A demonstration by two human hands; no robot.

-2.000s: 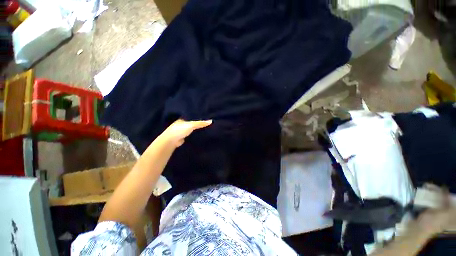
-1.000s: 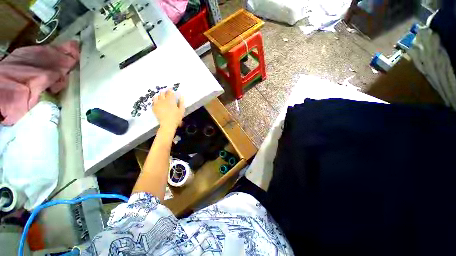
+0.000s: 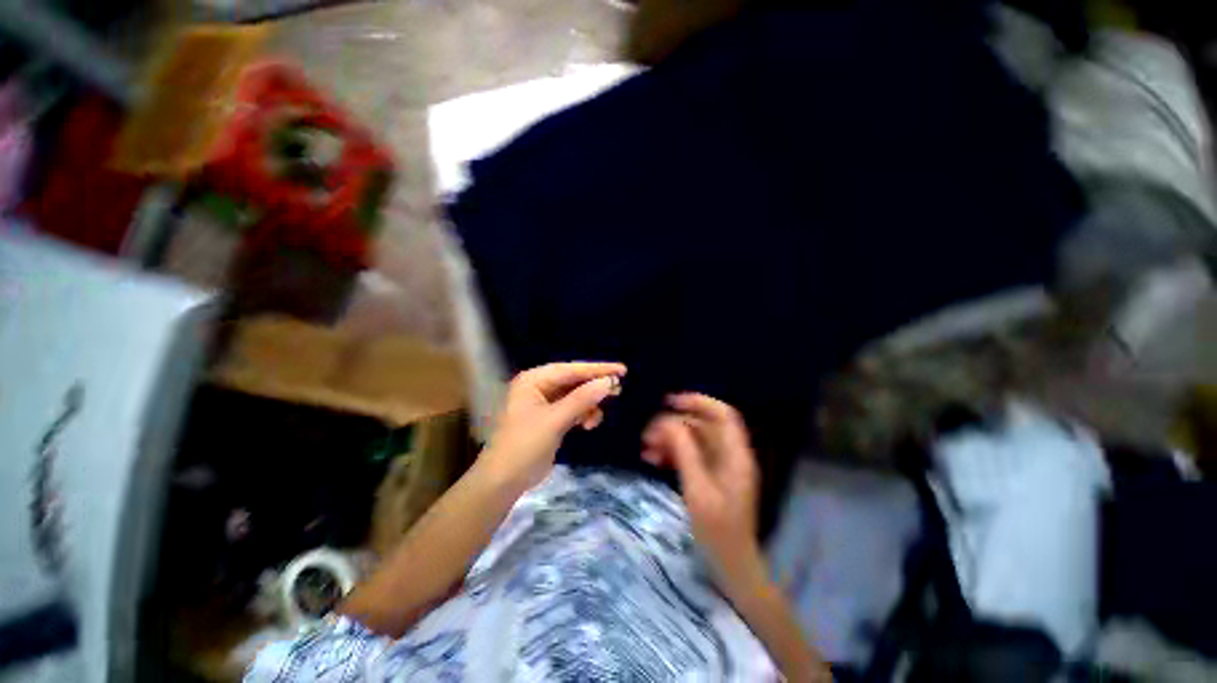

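Note:
A large navy-black garment (image 3: 787, 200) lies across my lap and the support in front. My left hand (image 3: 554, 411) is above its near edge, thumb and forefinger pinched on a tiny pale, shiny piece (image 3: 614, 384), which looks like a small fastener. My right hand (image 3: 707, 447) is just to the right, blurred, fingers curled. Whether it holds a needle or anything else cannot be told. The two hands are apart. No thread can be made out.
The white machine table (image 3: 80, 360) is at left with loose dark fasteners (image 3: 51, 467). An open carton (image 3: 334, 367) holds a white cone (image 3: 318, 584). A red stool (image 3: 300, 167) stands behind. A flat white packet (image 3: 844, 547) and white cut pieces (image 3: 1021, 514) lie right.
The view has swung back from the machine table to the lap. My left hand has left the loose fasteners and now pinches a tiny piece over the garment. My right hand has come into view beside it.

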